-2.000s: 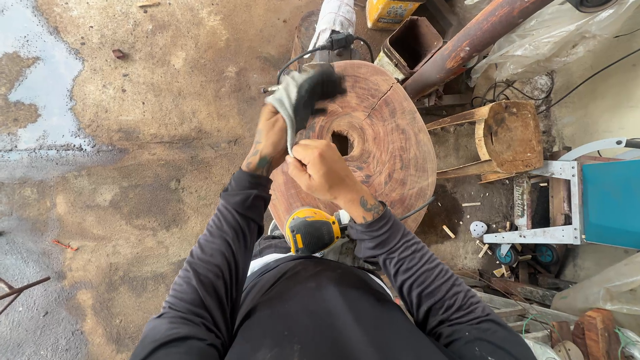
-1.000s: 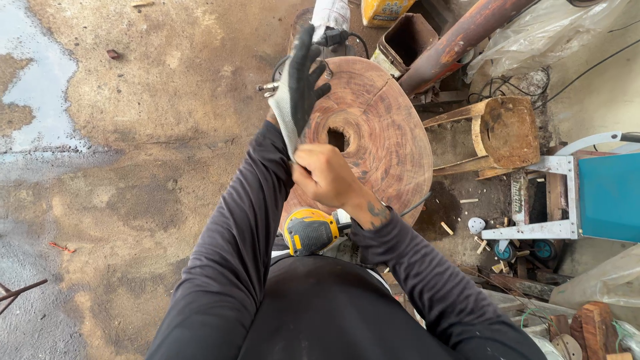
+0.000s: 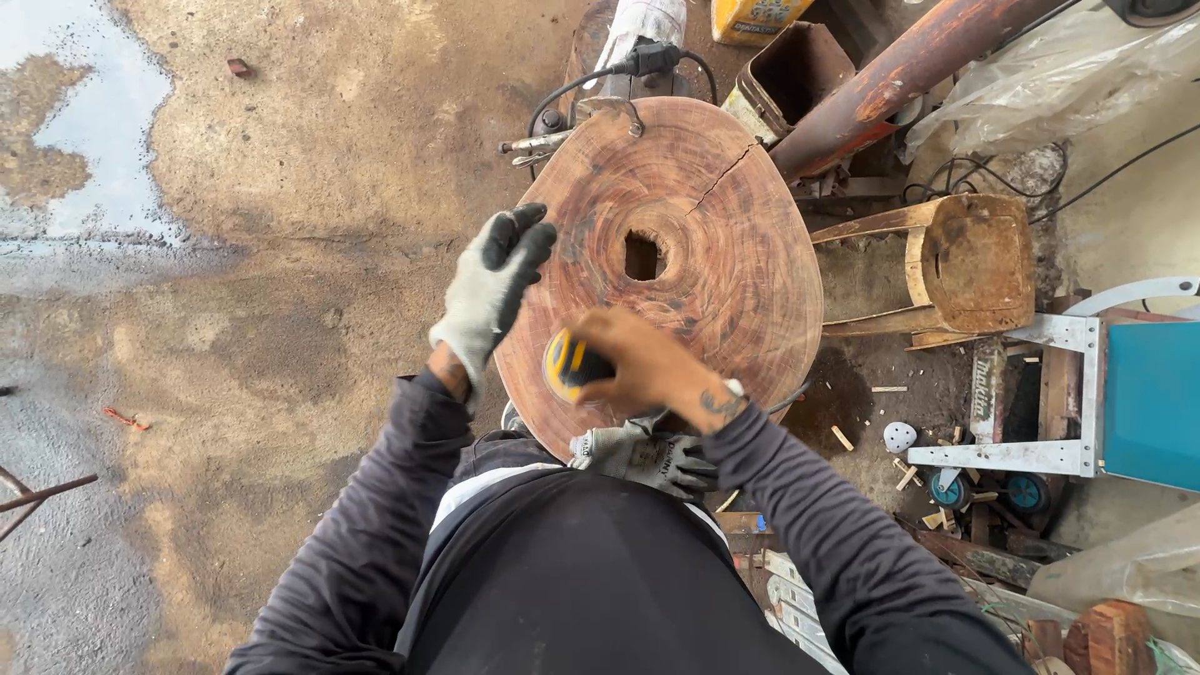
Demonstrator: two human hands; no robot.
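Note:
A round wooden slab (image 3: 741, 281) with a crack and a central hole lies below my hands. My left hand (image 3: 492, 281), in a grey and black work glove, is raised over the slab's left edge, fingers apart, holding nothing. My bare right hand (image 3: 637, 361), blurred, grips the yellow and black head of a corded power sander (image 3: 565, 366), which is over the slab's lower left part. Its underside is hidden. A second grey work glove (image 3: 647, 457) lies at the slab's near edge, against my body.
A clamp (image 3: 544, 142) and a cable connector (image 3: 652, 58) are at the far edge. A rusty pipe (image 3: 872, 94) and an open container (image 3: 797, 75) stand beyond right. A wooden stool (image 3: 980, 262), a teal machine on a metal stand (image 3: 1153, 403) and wood scraps lie to the right.
My right hand has let go of the left glove's cuff and moved to the sander. The sander has moved from the near edge further onto the slab. The second glove has come into sight.

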